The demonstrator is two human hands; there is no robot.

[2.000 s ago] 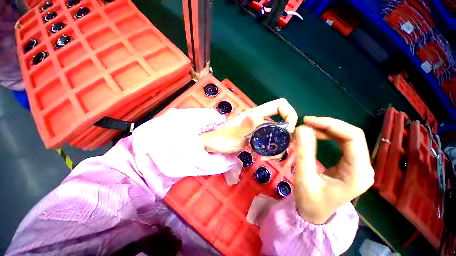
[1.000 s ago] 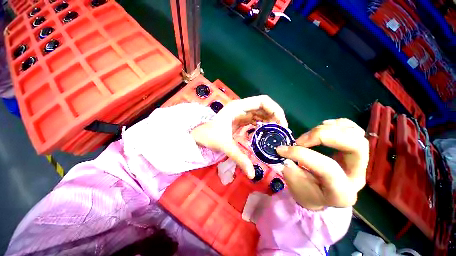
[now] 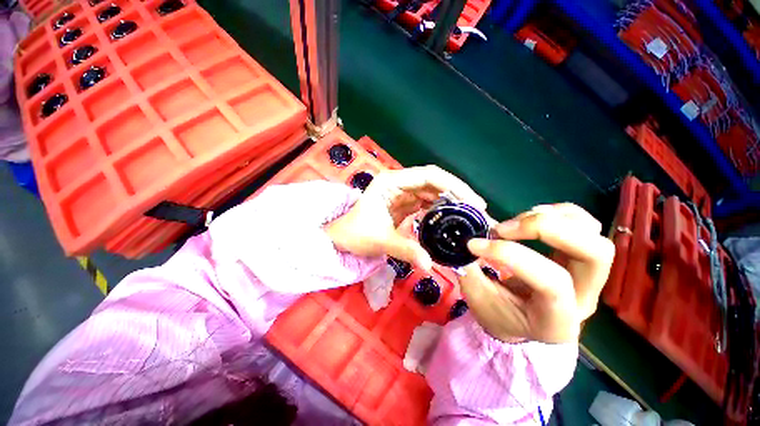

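Note:
A dark round watch head (image 3: 451,232) is held over the working tray, a ringed face with markings turned up, likely the case back. My left hand (image 3: 385,212) grips its left rim between thumb and fingers. My right hand (image 3: 542,270) has its fingertips on the right rim and on the face; whether a cloth is between them cannot be seen. The red-orange working tray (image 3: 321,337) below holds several watch heads (image 3: 427,290) in its pockets. Small white pieces, a crumpled one (image 3: 378,287) and a flatter one (image 3: 422,348), lie on the tray. My hands hide part of it.
A stack of red-orange trays (image 3: 171,104) stands at the left, several watch heads in its top one, a black strap (image 3: 173,213) at its edge. A metal upright (image 3: 319,66) stands behind. More red trays (image 3: 667,274) are at the right, a white object (image 3: 621,409) at the lower right.
Two seconds ago the dial faced up in my left hand, with my right hand apart from it. The watch head now shows its ringed face, and my right fingertips have moved onto it.

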